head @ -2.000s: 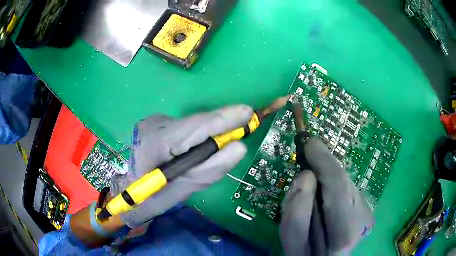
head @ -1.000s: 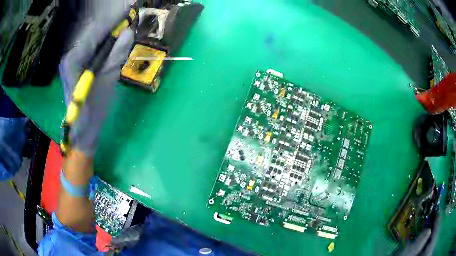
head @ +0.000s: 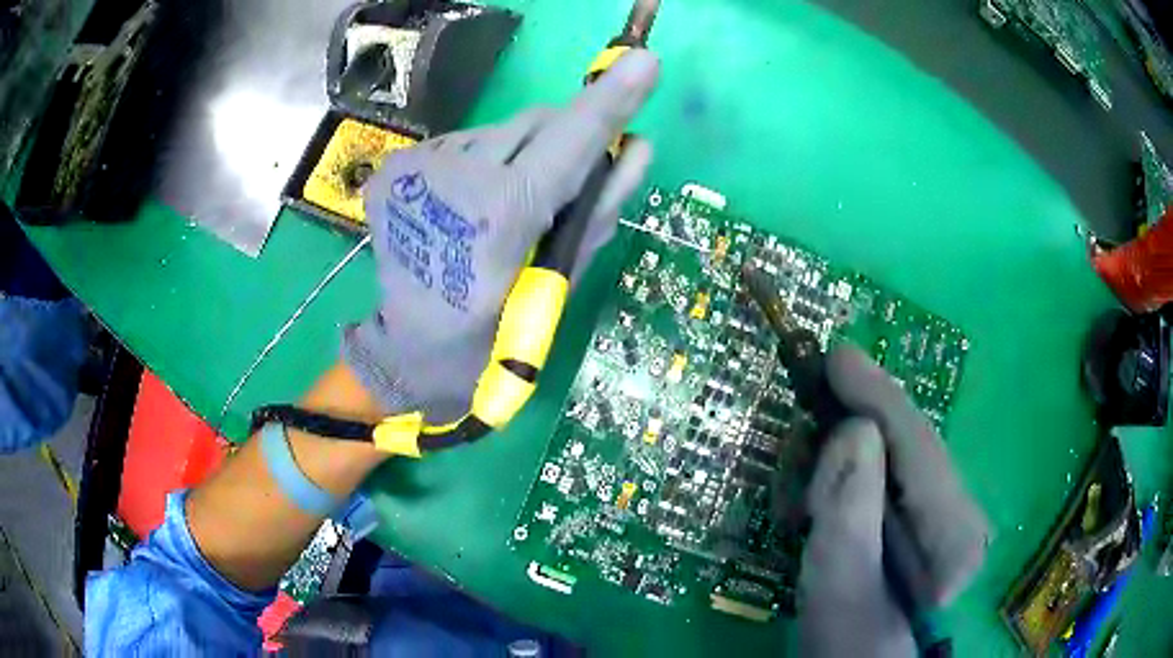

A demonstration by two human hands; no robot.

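My left hand in a grey glove holds the yellow-and-black soldering iron; its metal tip points up, away from the board. A thin solder wire runs from the lower left up to the glove, and a piece shows beyond it reaching over the board's top left. My right hand in a grey glove holds the dark soldering iron, its brownish tip over the upper middle of the green circuit board. The right hand hides the board's lower right part.
The yellow sponge and dark iron stand are at upper left, beside a metal plate. A black parts bin is far left. A red tray is lower left. A round black holder and tools are right.
My left hand moved from the board to the sponge and stand, then back right with its iron. My right hand left the board toward the lower right and is back over it with the dark iron.
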